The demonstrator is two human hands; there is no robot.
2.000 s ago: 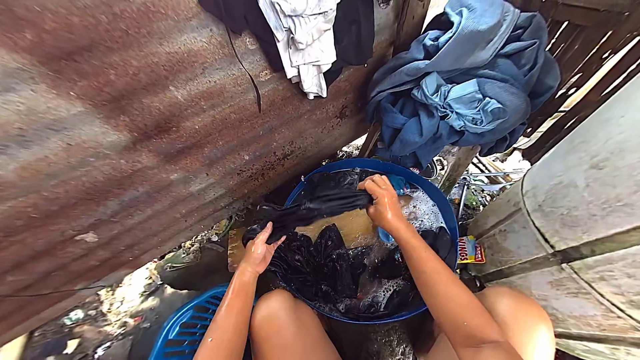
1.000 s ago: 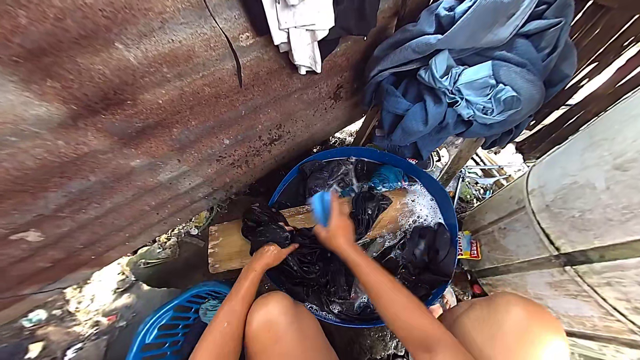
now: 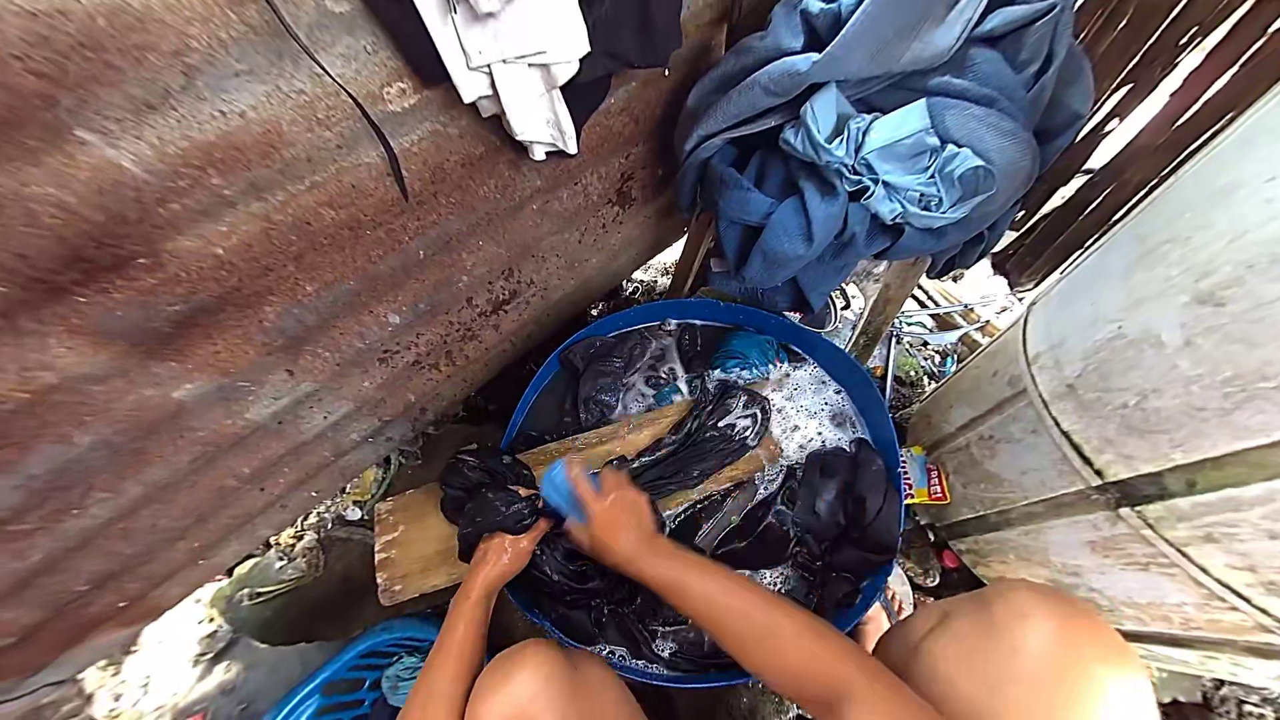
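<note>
My left hand point(image 3: 508, 552) grips a bunched black cloth point(image 3: 490, 500) at the left rim of a round blue tub point(image 3: 872, 400). Beside it, my right hand point(image 3: 612, 515) holds a blue object point(image 3: 567, 488), blurred, perhaps a brush or a bar of soap, against the cloth. Under the cloth a wooden board point(image 3: 420, 545) lies slanted across the tub, its left end sticking out past the rim. Wet dark clothes point(image 3: 840, 510) and suds point(image 3: 808, 410) fill the tub around the board, with a teal cloth point(image 3: 745, 355) near the back.
A rusty corrugated metal sheet point(image 3: 250, 300) rises at the left, with white cloth point(image 3: 525, 70) hanging over it. Blue fabric point(image 3: 870, 130) is heaped on a wooden support behind the tub. A blue plastic basket point(image 3: 345, 665) stands at lower left, a packet point(image 3: 925, 478) right of the tub, beside large grey panels point(image 3: 1150, 400).
Two seconds ago both hands held the black cloth stretched above the tub. Now it lies on the board, and my right hand, with the blue object, has moved left toward my left hand since one second ago.
</note>
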